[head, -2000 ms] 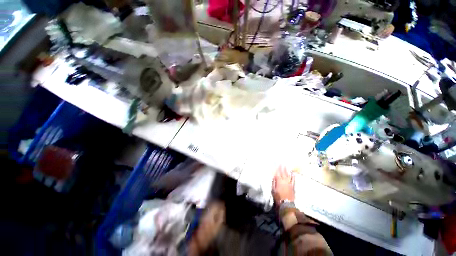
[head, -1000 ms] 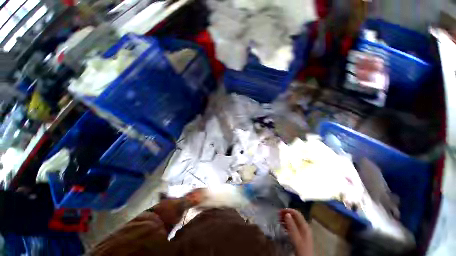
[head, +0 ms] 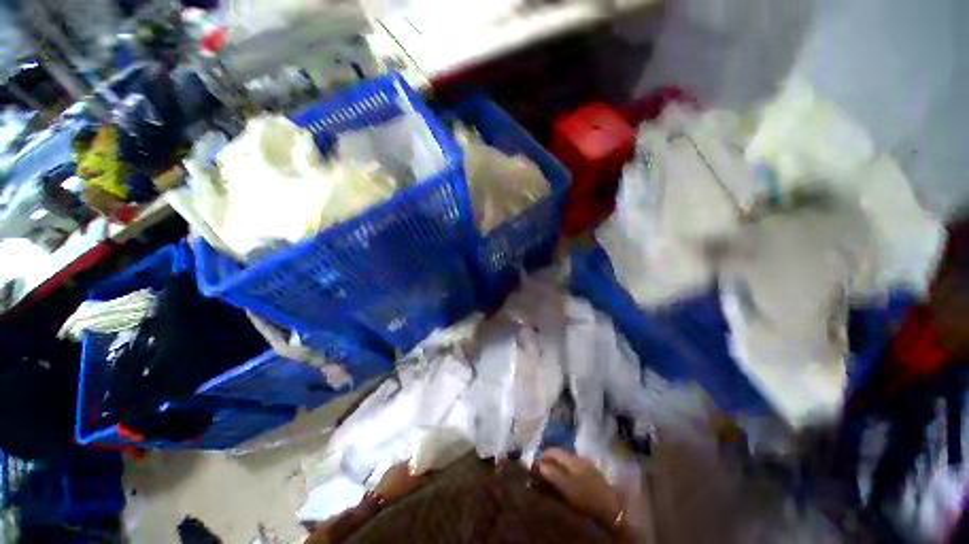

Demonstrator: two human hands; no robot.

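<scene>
My left hand (head: pixel 397 481) is at the bottom edge, small, blurred and partly hidden by brown clothing. A small cream piece of cloth (head: pixel 440 448) lies beside it; whether my hand grips it is unclear. My right hand (head: pixel 579 480) is at the bottom, to the right of the brown clothing, with its fingers partly hidden; I cannot tell if it holds anything. White fabric pieces (head: pixel 499 372) lie heaped on the floor in front of both hands. A cream fabric bundle (head: pixel 282 181) fills the large blue crate (head: pixel 340 271) ahead to the left.
Another blue crate (head: pixel 521 239) with cream fabric stands behind it. Lower left is a blue crate (head: pixel 85 388) with dark contents. White and cream fabric (head: pixel 792 287) drapes over a blue crate at right. A red object (head: pixel 595 149) stands between crates. A table edge (head: pixel 510 53) runs behind.
The view has swung from the sewing table to the floor crates, then further left. The crates at left now appear nearer the middle. My right hand has come closer to my left.
</scene>
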